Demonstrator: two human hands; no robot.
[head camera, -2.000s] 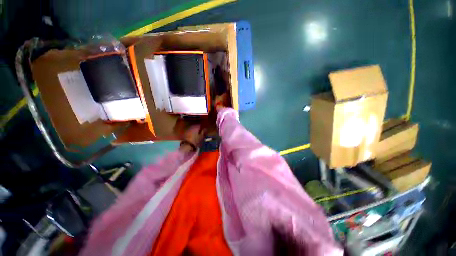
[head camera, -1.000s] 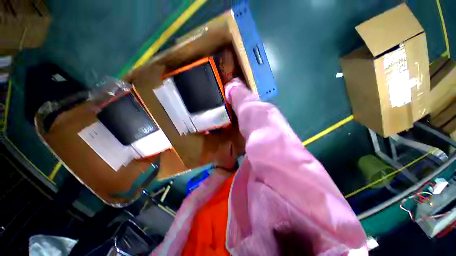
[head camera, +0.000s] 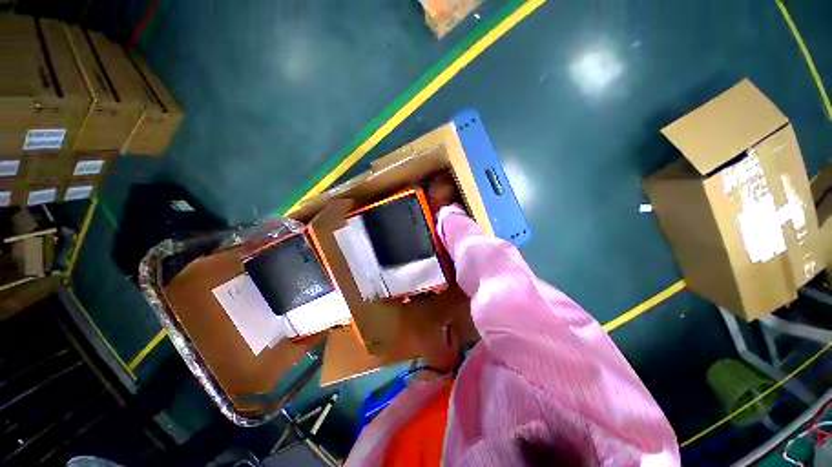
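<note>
An open orange retail box (head camera: 422, 202) with a black device (head camera: 398, 232) and white panels stands inside an open brown carton (head camera: 383, 328). A second orange box with a black device (head camera: 288, 273) lies to its left, near the trolley's push handle (head camera: 173, 333). The trolley's blue deck (head camera: 493, 173) shows beyond the carton. My right hand (head camera: 442, 191) is inside the carton, between the nearer orange box and the carton wall; its fingers are partly hidden. My left hand (head camera: 440, 351) is low at the carton's near side, blurred, its fingers not clear.
Stacked closed cartons (head camera: 55, 100) stand at the upper left beside a black covered item (head camera: 164, 223). A tall open carton (head camera: 748, 219) stands on a metal frame at the right. A green cylinder (head camera: 739, 388) is below it. Yellow lines (head camera: 429, 87) cross the green floor.
The view has turned and shifted, so more stacked cartons show at the left. My right hand stays beside the orange box; my left hand has shifted along the carton's near side.
</note>
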